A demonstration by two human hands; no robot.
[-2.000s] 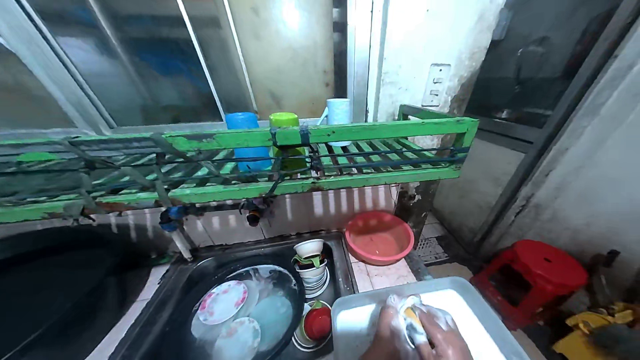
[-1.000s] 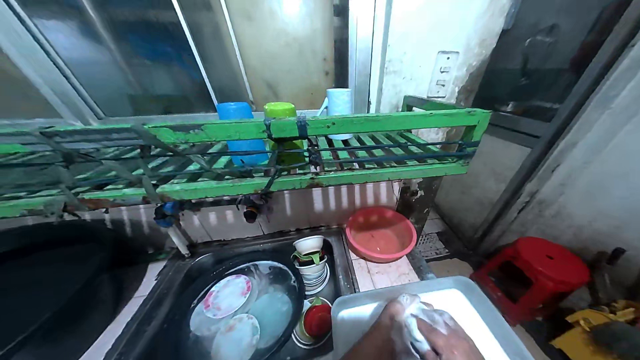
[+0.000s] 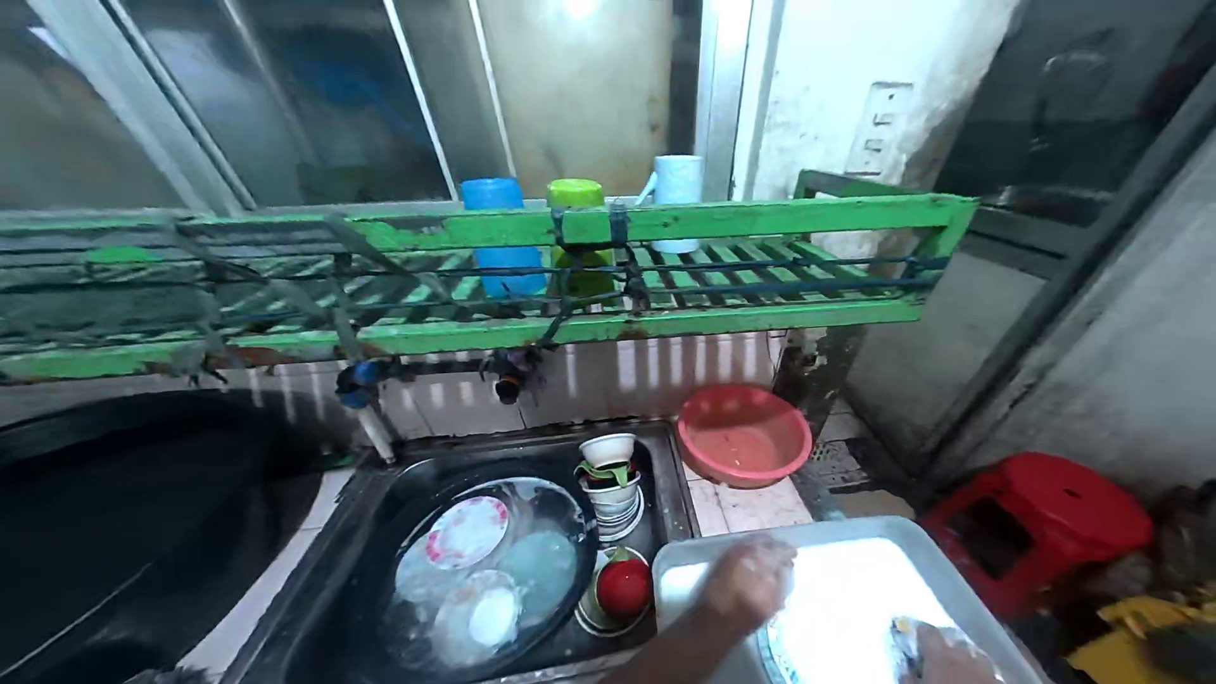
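A grey plastic basin (image 3: 898,532) of white suds stands at the lower right. My left hand (image 3: 750,579), wet with foam, is over its left part with the fingers bent; whether it grips anything cannot be told. Below it shows the blue-patterned rim of a dish (image 3: 779,648), mostly hidden by suds and the frame edge. At the bottom right my right hand (image 3: 950,655) is blurred, around a soapy sponge (image 3: 902,627) with a yellowish part. Left of the basin, a black tub (image 3: 591,541) in the sink holds water and plates (image 3: 468,532).
Stacked cups and bowls (image 3: 613,489) and a red round item (image 3: 624,587) sit beside the tub. A pink basin (image 3: 744,432) rests on the tiled ledge. Above runs a green rack (image 3: 760,318) with blue (image 3: 494,195), green (image 3: 575,193) and pale (image 3: 677,180) mugs. A red stool (image 3: 1064,503) stands right.
My hands were together over the basin, around something foamy; now they are apart, the left one farther left and the right one farther right. The patterned dish rim now shows in the suds.
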